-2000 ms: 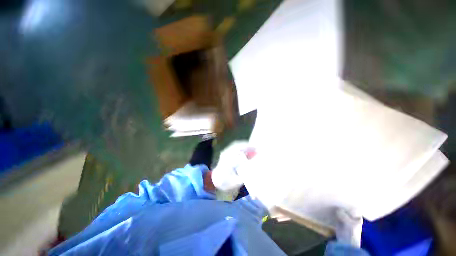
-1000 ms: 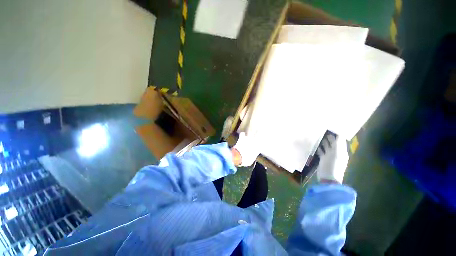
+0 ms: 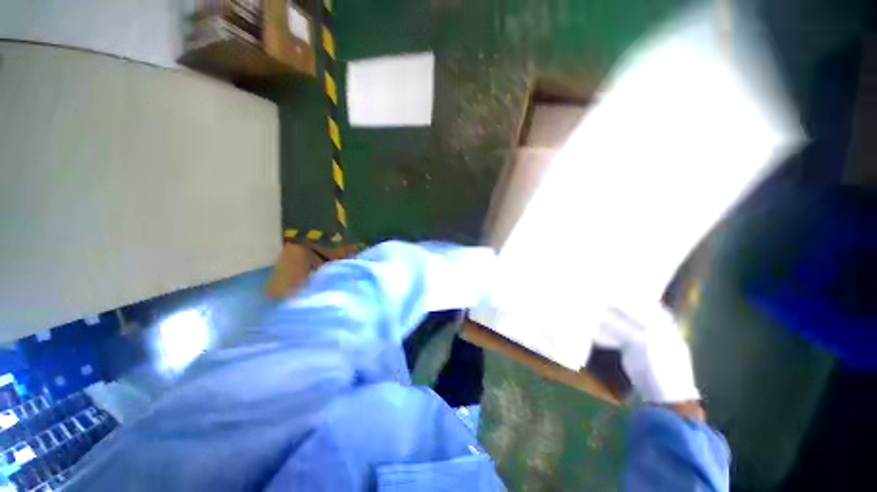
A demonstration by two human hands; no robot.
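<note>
A large stack of white divider sheets (image 3: 635, 183), blurred and overexposed, is tilted above an open brown carton (image 3: 538, 363) on the floor. My gloved right hand (image 3: 649, 351) grips the sheets near their lower right edge. My gloved left hand (image 3: 466, 279) is at their left edge; it is washed out and its fingers blend into the white. Paler sheets or pads (image 3: 524, 178) show inside the carton, left of the stack. The sheets hide most of the carton.
A white sheet (image 3: 390, 90) lies on the green floor beside yellow-black tape (image 3: 336, 125). A pale bench (image 3: 144, 183) is at left, with a filled carton (image 3: 287, 43) beyond it. Another carton (image 3: 293, 269) is partly behind my left sleeve. Something blue (image 3: 817, 279) is at right.
The sheets first came over the carton; since then the stack has swung and risen toward the upper right, uncovering the carton's left side. Both hands remain at the sheets. The view has shifted.
</note>
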